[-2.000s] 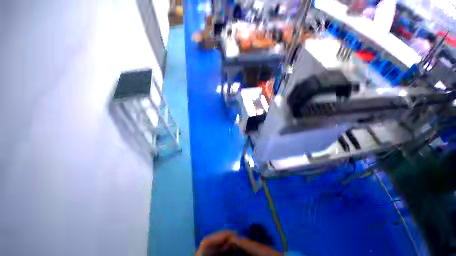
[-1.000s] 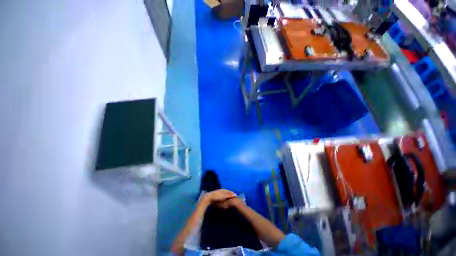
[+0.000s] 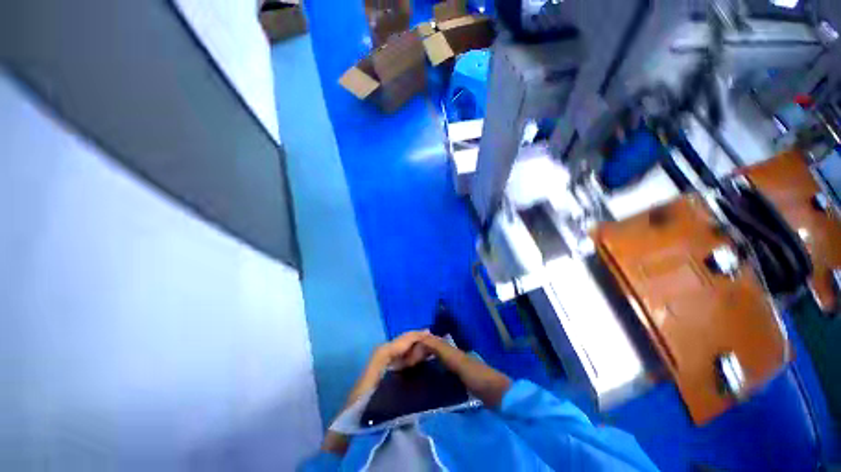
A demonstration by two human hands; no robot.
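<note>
My left hand (image 3: pixel 395 351) and my right hand (image 3: pixel 432 345) are clasped together in front of my body, low in the view. The fingers are folded in against each other, and no object shows in them. The picture is blurred, so single fingers are hard to tell apart. Both forearms are bare below light blue sleeves. Dark clothing shows between the forearms.
A white wall (image 3: pixel 166 323) runs along the left, beside a light blue floor strip (image 3: pixel 337 240). Blue floor (image 3: pixel 392 217) lies ahead. At right stand grey machinery (image 3: pixel 503 129) and orange panels (image 3: pixel 692 304). Open cardboard boxes (image 3: pixel 401 69) lie ahead.
The view has moved forward along the aisle. The green-topped stand has left the view; grey machinery and cardboard boxes are now nearer. My hands remain clasped.
</note>
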